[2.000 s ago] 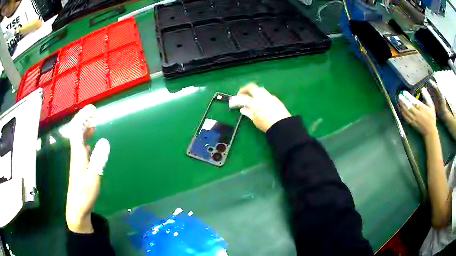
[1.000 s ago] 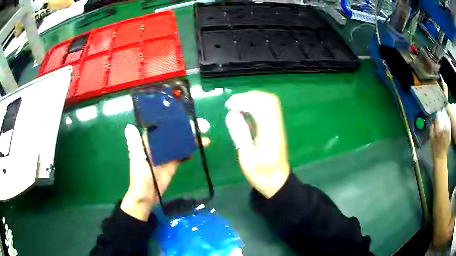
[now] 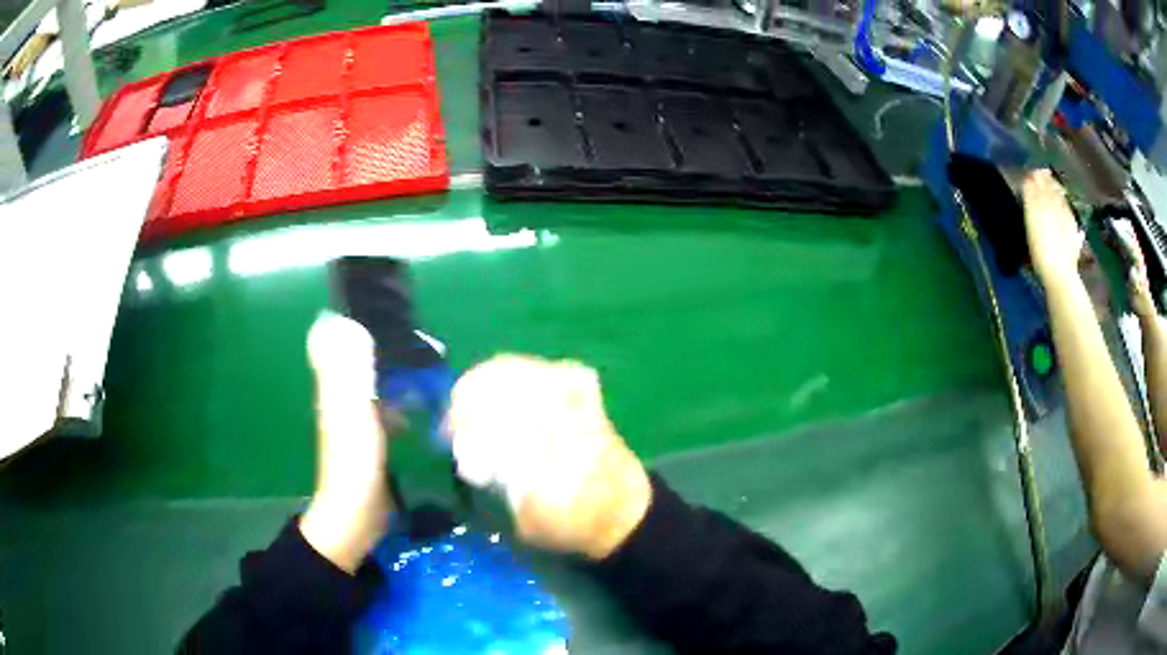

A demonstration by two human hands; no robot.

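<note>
A dark phone housing [image 3: 374,297] is held upright and blurred above the green mat, left of the middle. My left hand [image 3: 346,416] grips its left side. My right hand [image 3: 544,441] is closed at the housing's right side, over a bright-blue patch of protective film [image 3: 416,384]. The fingertips are blurred, so whether they pinch the film cannot be told. The lower part of the housing is partly hidden by my hands. A pile of crinkled blue film [image 3: 467,595] lies at the bench front, below my hands.
A red tray [image 3: 346,122] and stacked black trays [image 3: 678,122] lie at the back. A white fixture [image 3: 64,282] stands at left. At right are a blue machine with a green button [image 3: 1040,358] and another person's arms [image 3: 1088,371].
My right hand has moved left and down onto the housing. The housing looks narrower and turned, with its dark end up. The other person's hand has moved up at the machine.
</note>
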